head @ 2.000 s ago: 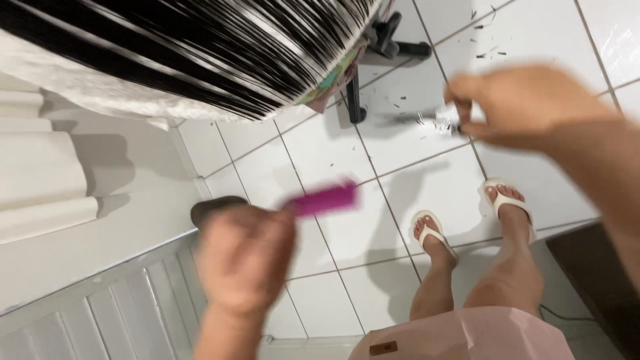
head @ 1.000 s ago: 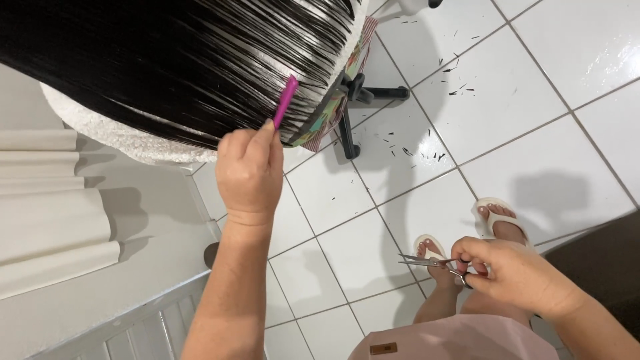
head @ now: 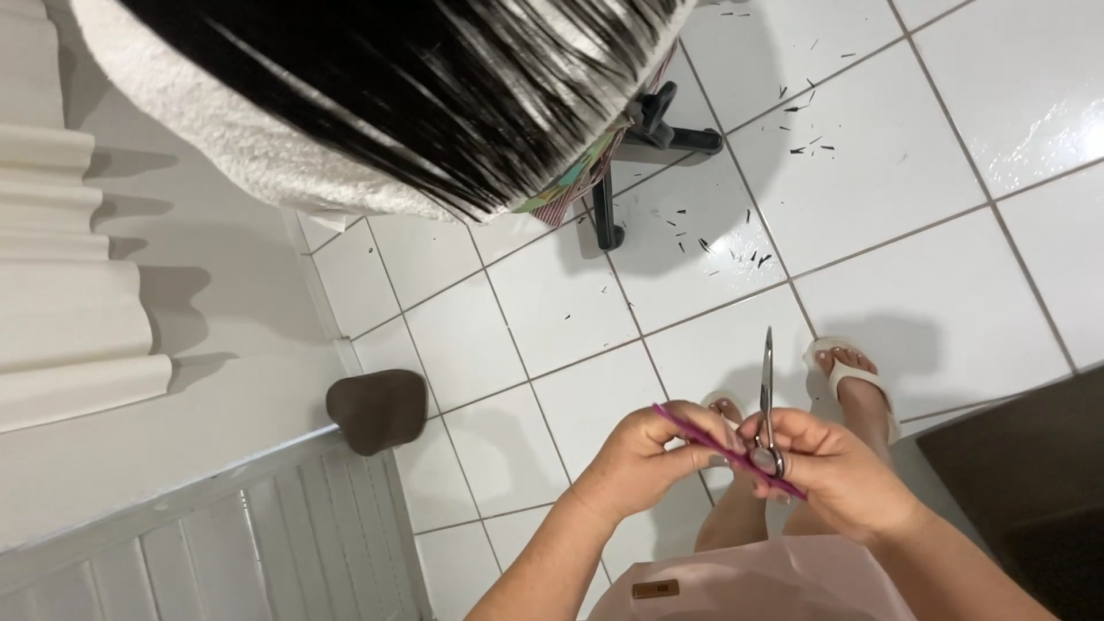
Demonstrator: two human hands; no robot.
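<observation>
Both my hands meet low in the view, in front of my pink clothing. My left hand (head: 668, 457) grips a magenta comb (head: 700, 437), which slants down to the right across the fingers of my right hand (head: 819, 461). My right hand has hair scissors (head: 767, 388) by the finger rings, with the blades pointing up and looking closed; it also touches the comb's lower end. At the top, long wet dark hair (head: 414, 95) of a seated person lies spread in strands over a white towel (head: 207, 129). The person's face is out of view.
Black chair-base legs (head: 606, 211) stand under the towel. Cut hair bits (head: 759, 259) lie scattered on white floor tiles. At the left are a cream curtain (head: 69, 285), a brown object (head: 377, 410) and a grey slatted panel (head: 198, 535). A dark brown surface (head: 1018, 457) is at the lower right.
My left hand and the comb have moved from the hair down to my right hand. The scissors pointed left a second ago and now point up.
</observation>
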